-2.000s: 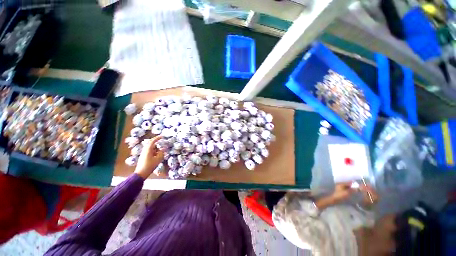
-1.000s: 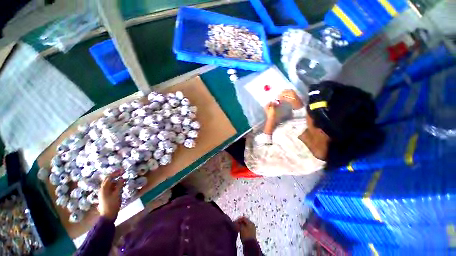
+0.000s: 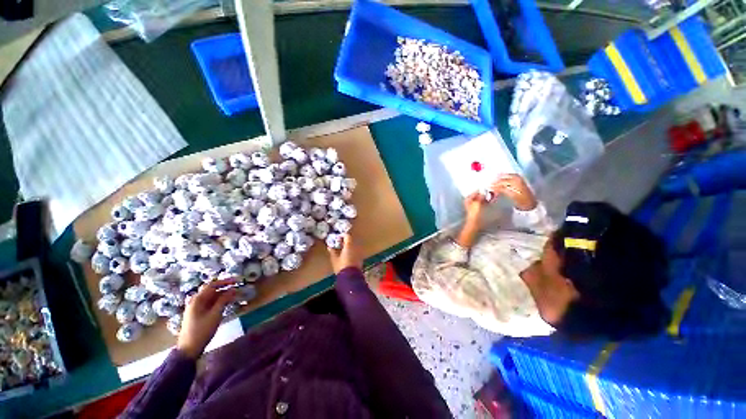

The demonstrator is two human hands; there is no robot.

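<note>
A heap of white-grey round craft pieces (image 3: 237, 209) with dark spots or holes lies on a brown cardboard sheet (image 3: 380, 184). My left hand (image 3: 203, 317) is at the front edge of the heap, its fingertips bent among the balls; whether they grip one is unclear. My right hand (image 3: 347, 255) is at the heap's right front edge, its fingertips at a ball (image 3: 334, 241). It is too blurred to tell whether it grips the ball.
A neighbour (image 3: 499, 278) sits at right, hands over a white card (image 3: 473, 155) with a red spot. Behind are a blue parts bin (image 3: 368, 49), a metal post (image 3: 263, 74) and a small blue tray (image 3: 211, 69). A black parts tray (image 3: 51, 327) is at left.
My right hand has come up from beside my body to the heap's right edge. My left hand stays at the front edge. The view has turned right since the earliest frame.
</note>
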